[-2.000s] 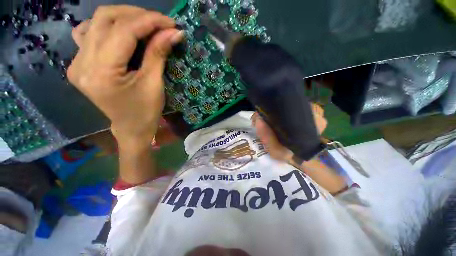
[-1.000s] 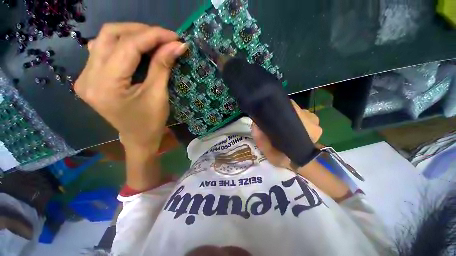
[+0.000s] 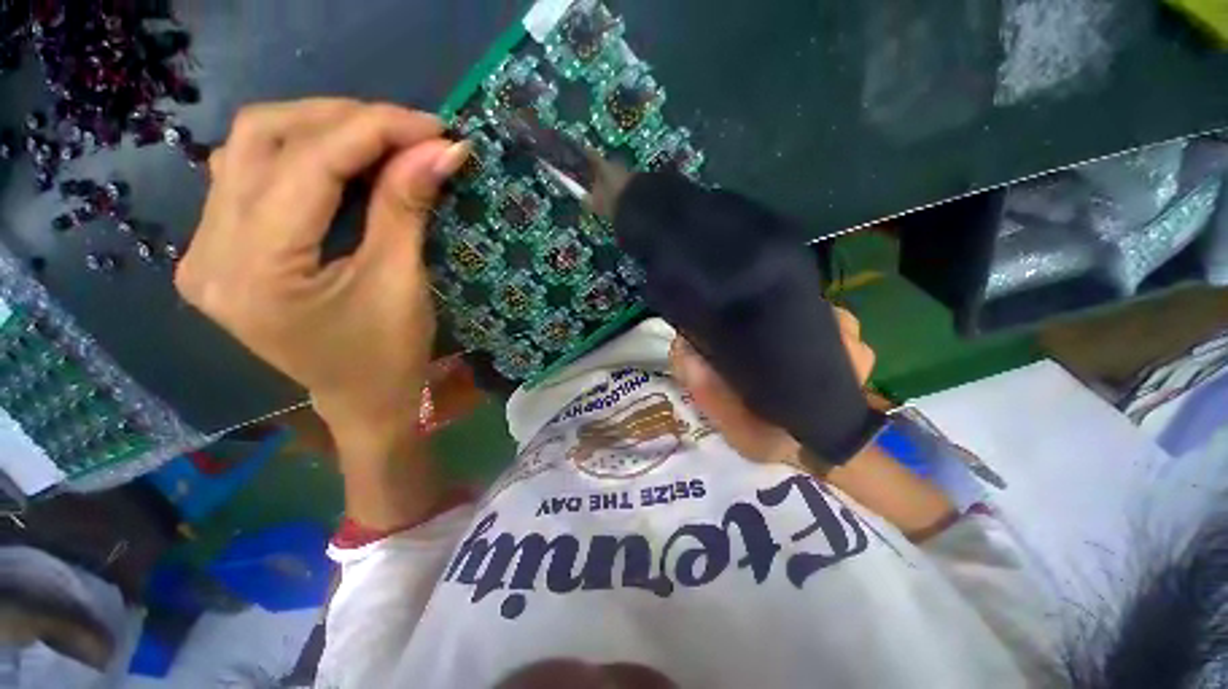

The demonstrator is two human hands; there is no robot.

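Note:
The green PCB panel (image 3: 519, 289) lies tilted on the dark tabletop, overhanging its near edge by the shirt. My left hand (image 3: 317, 249) is at the panel's left edge, thumb and forefinger pinched on a tiny dark component (image 3: 451, 133), mostly hidden by the fingertips. My right hand (image 3: 734, 404) holds the black auto-feed soldering gun (image 3: 734, 276), which hides part of it. The gun points up and left. Its dark tip and the thin silvery feed nozzle (image 3: 562, 176) are over the panel near the left fingertips; contact cannot be told.
A loose component pile (image 3: 101, 108) lies at the upper left. Another PCB panel (image 3: 74, 397) lies on bubble wrap (image 3: 135, 390) at the left. Bubble-wrapped bundles (image 3: 1111, 242) sit in a dark tray at the right. Blue bins (image 3: 263, 565) stand below. Part of a person shows at the lower left.
The panel, my left hand and the gun sit slightly further left in view than one second ago. The left pinch and the right-hand hold are unchanged.

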